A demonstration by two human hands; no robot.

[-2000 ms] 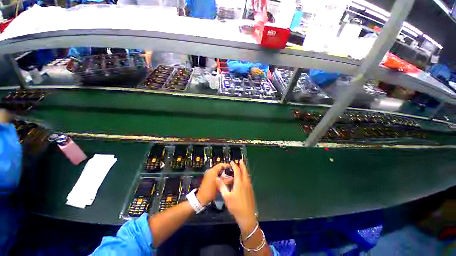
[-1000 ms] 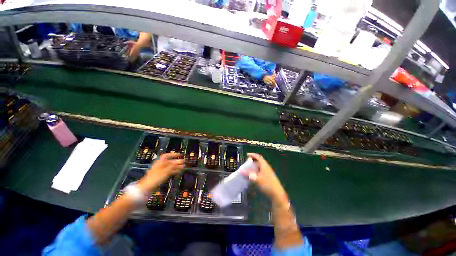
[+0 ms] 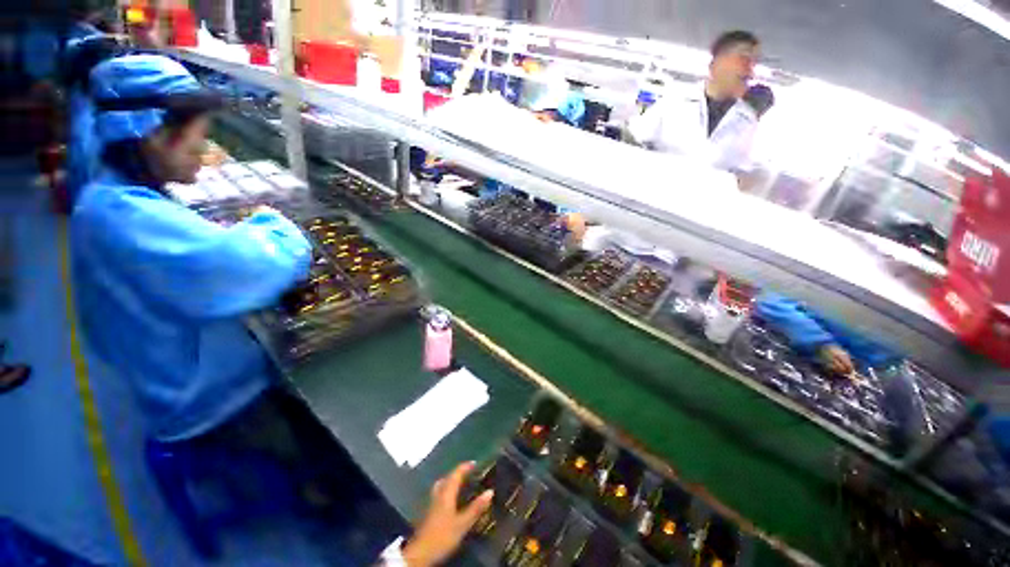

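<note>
The clear tray of black keypad phones [image 3: 620,487] lies at the bottom centre and right, cut off by the frame's lower edge. Its phones show orange marks. My left hand [image 3: 449,515] is at the tray's left end, fingers apart; I see nothing held in it. The stack of white empty sleeves [image 3: 434,418] lies flat on the dark green worktop, beyond my left hand. The pink bottle [image 3: 437,341] stands upright behind the stack. My right hand is out of the picture.
A person in a blue smock and cap [image 3: 166,255] works at the left by stacked phone trays [image 3: 343,288]. The green conveyor belt [image 3: 532,305] runs diagonally beyond the worktop, under a raised shelf [image 3: 665,199]. Red boxes [image 3: 980,260] and a person in white [image 3: 709,122] show beyond.
The view has swung left, bringing the neighbouring person into sight. My right hand, earlier holding a whitish sleeve over the tray, has left the picture. My left hand is now at the tray's left end.
</note>
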